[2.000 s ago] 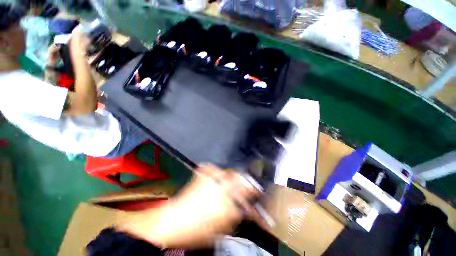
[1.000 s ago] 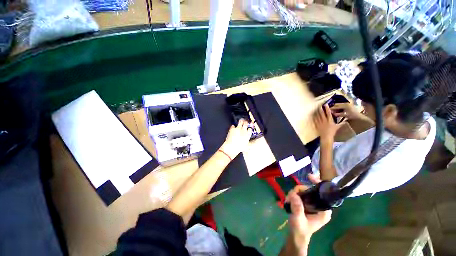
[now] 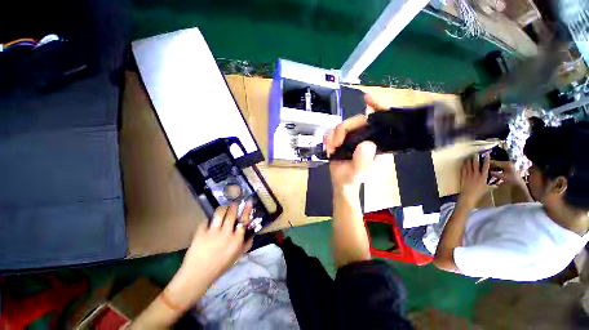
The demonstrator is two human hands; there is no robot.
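Observation:
A black housing (image 3: 223, 169) lies tilted over the end of the white panel (image 3: 194, 87) and the cardboard. A round part and pale pieces show inside it. My left hand (image 3: 219, 238) holds its near end, with the fingers over the pale pieces. My right hand (image 3: 352, 145) is closed around the thick black electric screwdriver (image 3: 400, 129), held nearly level and blurred at its far end. The driver's tip end is at the front of the blue-and-white screw feeder (image 3: 305, 113). Any screw is too small to see.
Black pads (image 3: 416, 180) lie right of the feeder. A dark mat (image 3: 58, 187) is on the left, with a black housing with wires (image 3: 48, 58) at its top. A person in a white shirt (image 3: 516, 238) sits at the right by a red stool (image 3: 394, 242).
My left hand has brought the housing from the dark pads right of the feeder to the white panel's end. My right hand has moved the screwdriver up to the feeder. The view has turned.

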